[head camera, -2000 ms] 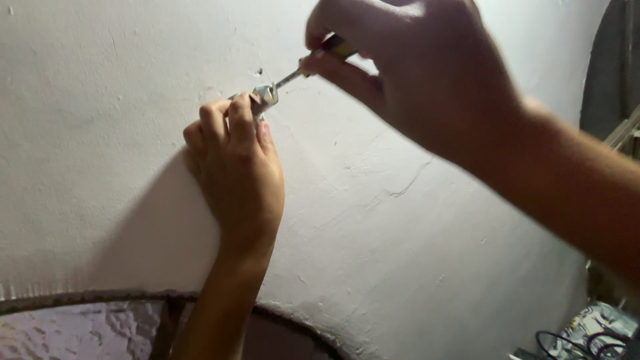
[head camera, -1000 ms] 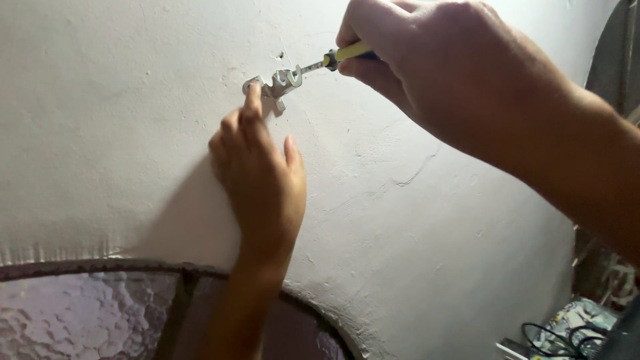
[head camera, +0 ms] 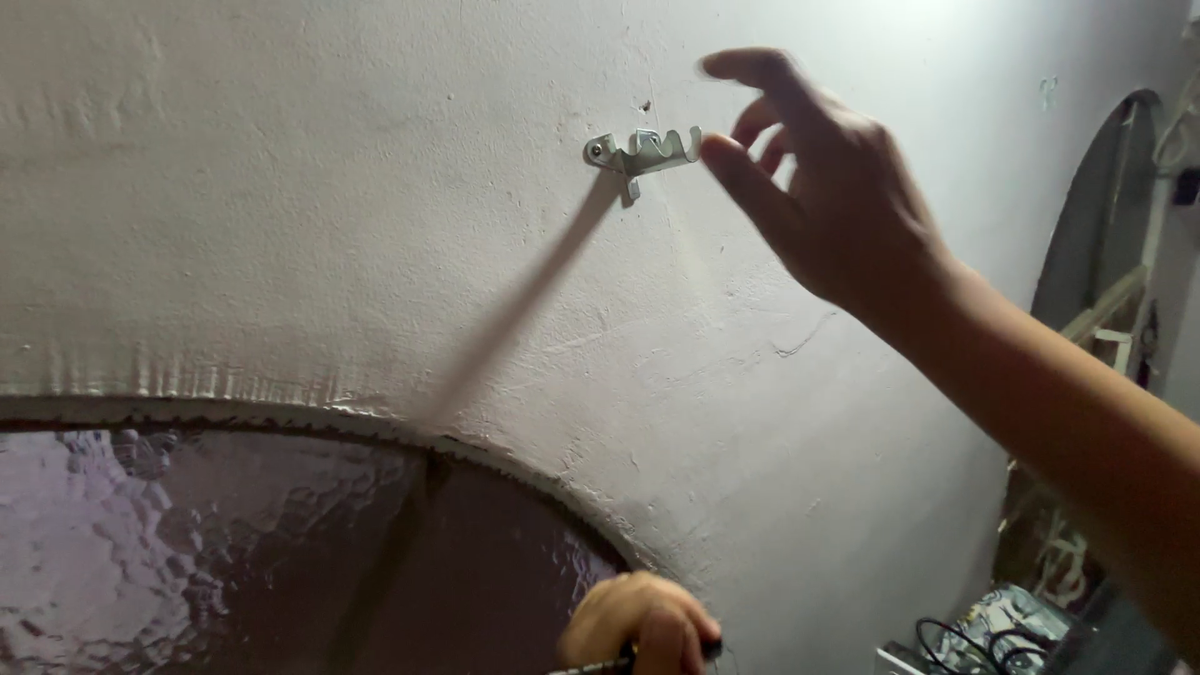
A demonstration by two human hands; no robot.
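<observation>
A metal curtain-rod bracket with curved notches is fixed flat against the white wall, with a screw visible in its left tab. My right hand is raised just right of the bracket, fingers apart and holding nothing; its thumb tip is at or very near the bracket's outer end, and contact cannot be told. Low in the view, my left hand is closed around a screwdriver, whose shaft points left; much of its handle is hidden by the fingers and the frame edge.
Above the bracket is a small hole in the wall. An arched window with textured glass fills the lower left. At the right are a dark arched opening and, lower down, black cables over a patterned item.
My left hand has left the bracket and dropped low in view. The screwdriver, earlier in my right hand at the bracket, is now in my left. My right hand has opened.
</observation>
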